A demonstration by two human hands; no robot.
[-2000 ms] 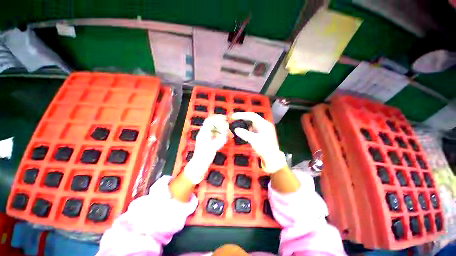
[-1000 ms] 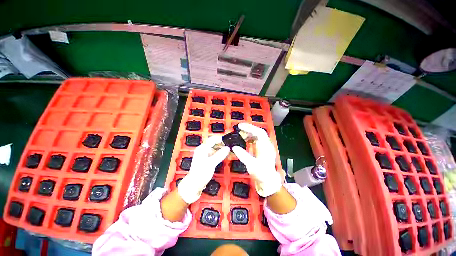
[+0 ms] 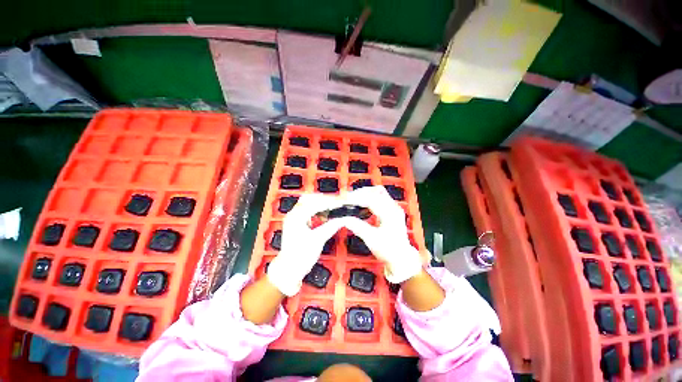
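Observation:
A black camera module [image 3: 349,212] is held between my two white-gloved hands above the middle foam tray [image 3: 336,341]. My left hand [image 3: 303,237] holds its left side and my right hand [image 3: 383,230] holds its right side. The fingers cover most of it. The orange-red middle tray has black modules in its pockets; my hands and forearms hide some pockets.
A left foam tray [image 3: 178,315] lies on clear film [image 3: 250,183], its upper pockets without modules. A tray stack [image 3: 523,313] stands at right. A dispenser bottle [image 3: 469,260] and a slim bottle [image 3: 425,162] stand between. Printed sheets [image 3: 310,82] hang behind.
Two seconds ago my hands were higher and further apart. Since one second ago they have come closer around the module, which has tilted and shows less of its face. The view has shifted slightly.

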